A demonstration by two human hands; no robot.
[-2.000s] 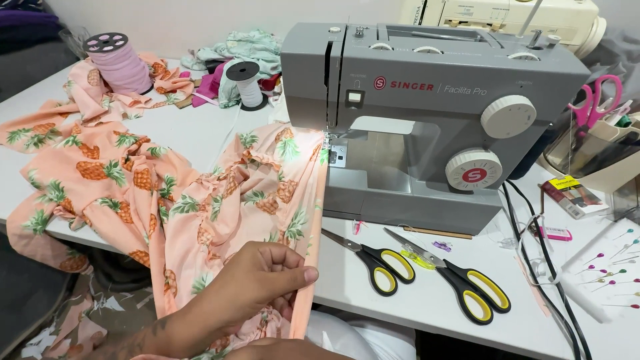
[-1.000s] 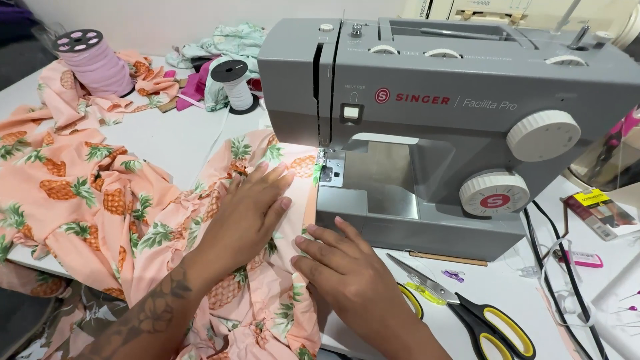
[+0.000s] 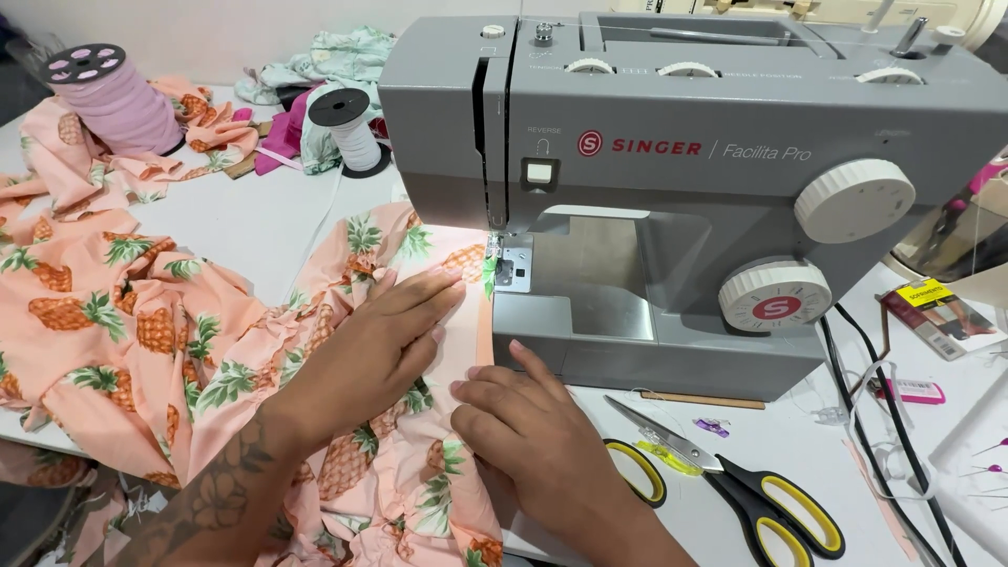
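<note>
Peach fabric with a pineapple print (image 3: 150, 331) spreads over the left of the table, its right edge under the presser foot (image 3: 494, 246) of the grey Singer sewing machine (image 3: 669, 181). My left hand (image 3: 370, 346) lies flat on the fabric just left of the needle area, pressing without gripping. Lower down, my right hand (image 3: 528, 433) rests its fingertips on the folded edge, fingers apart. The machine's lamp lights the cloth at the foot. The needle itself is too small to make out.
Two pairs of black-and-yellow scissors (image 3: 756, 504) lie right of my right hand, one partly hidden. Behind the fabric stand a pink spool (image 3: 118, 102) and a white spool (image 3: 354, 134). Black cables (image 3: 890, 417) run along the right, beside a pin holder (image 3: 976, 457).
Two seconds ago a hand pinched the fabric edge below the machine. Since then, both hands have come to lie on the cloth near the foot. Over the last second they hold nearly the same place.
</note>
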